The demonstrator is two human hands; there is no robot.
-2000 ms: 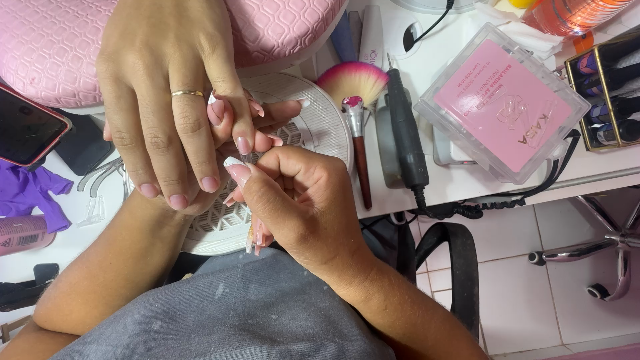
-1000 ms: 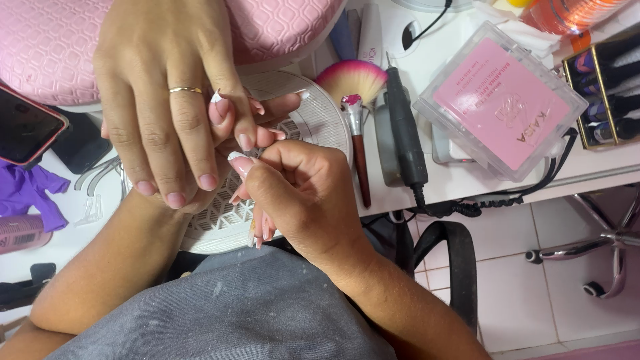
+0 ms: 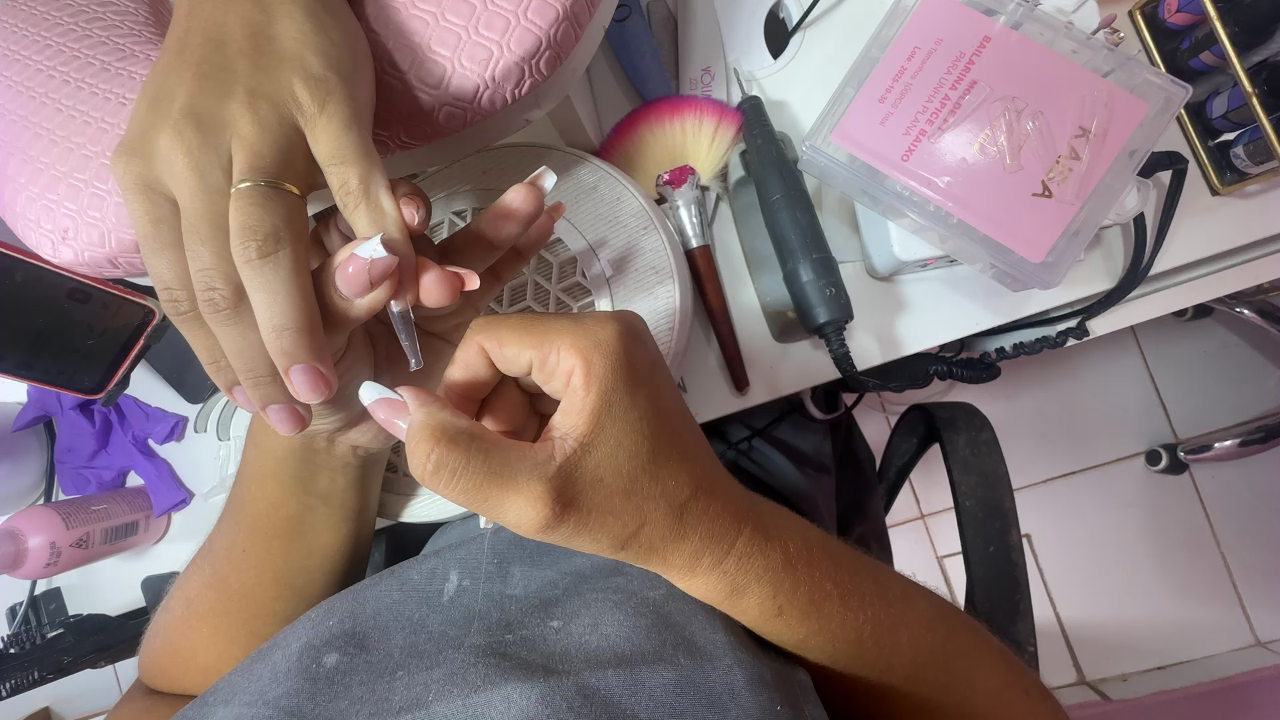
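Another person's hand (image 3: 265, 170), with a gold ring, reaches in palm down from the top left. My left hand (image 3: 385, 300) lies beneath it and grips one of its fingers, thumb on top, with other fingers spread to the right. A clear nail form (image 3: 404, 335) extends from that gripped fingertip. My right hand (image 3: 570, 430) is just below and right of the form, its fingers curled and its white-tipped thumb nail pointing left; whether anything is between its fingers is hidden. Under the hands is a round white dust collector (image 3: 640, 270) with a patterned grille.
Right of the collector lie a fan brush (image 3: 712, 290), an electric nail drill handpiece (image 3: 795, 220) and a clear plastic case (image 3: 990, 130). At left are a phone (image 3: 70, 325), a purple glove (image 3: 105, 440) and a pink bottle (image 3: 85, 530). A pink padded rest (image 3: 480, 65) borders the top.
My right hand has moved away from the held fingertip, down and to the right. The clear form on that fingertip now shows. My left hand's other fingers have spread into view.
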